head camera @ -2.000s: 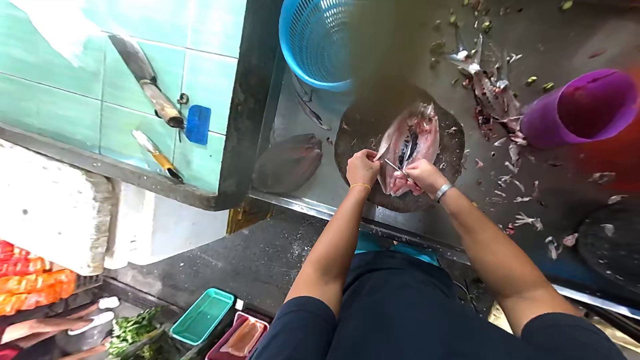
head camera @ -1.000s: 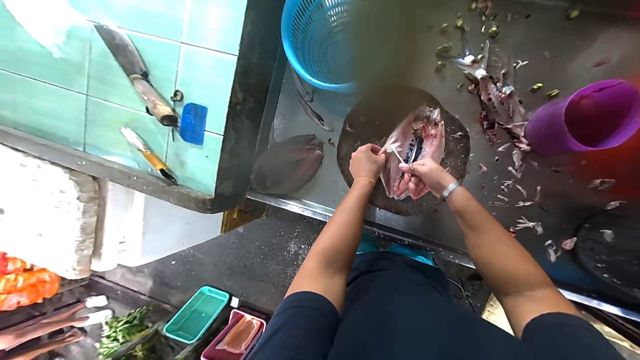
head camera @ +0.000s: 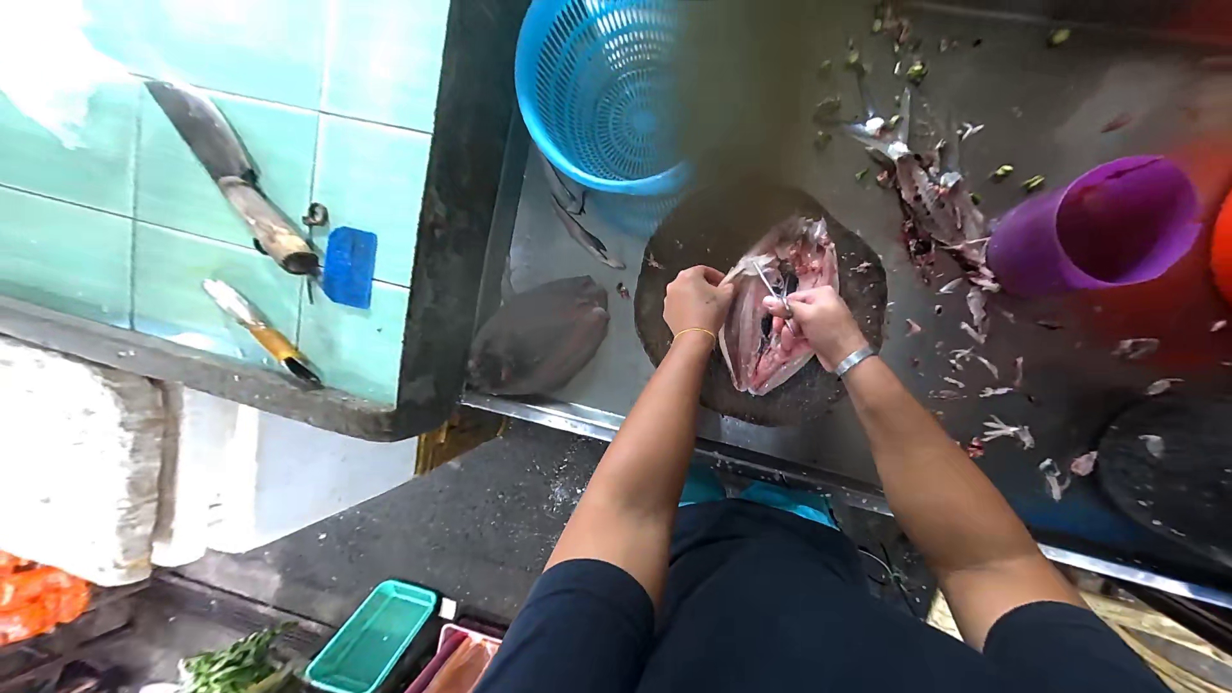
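A fish split open (head camera: 756, 332), pink flesh upward, lies on a dark round chopping block (head camera: 722, 385). My left hand (head camera: 698, 300) pinches the pale left edge of its flesh near the top. My right hand (head camera: 816, 322) holds a small pair of metal scissors (head camera: 773, 286), its fingers at the handles; the tips point up and left toward the pinched edge. A dark flat fish (head camera: 541, 337) rests on the metal worktop left of the block. Above the block sits a blue plastic basket (head camera: 606, 96), partly behind a blur.
Fish scraps (head camera: 938, 197) and a purple container (head camera: 1092, 231) are on the right of the worktop. On the tiled counter at left lie a cleaver (head camera: 231, 178), a knife with a yellow handle (head camera: 262, 332) and a blue scraper (head camera: 349, 267). A green tray (head camera: 373, 637) stands below.
The scissors and my right hand have shifted slightly upward relative to the fish. My left hand stays by its left edge. The other person's hands at the lower left have left the view.
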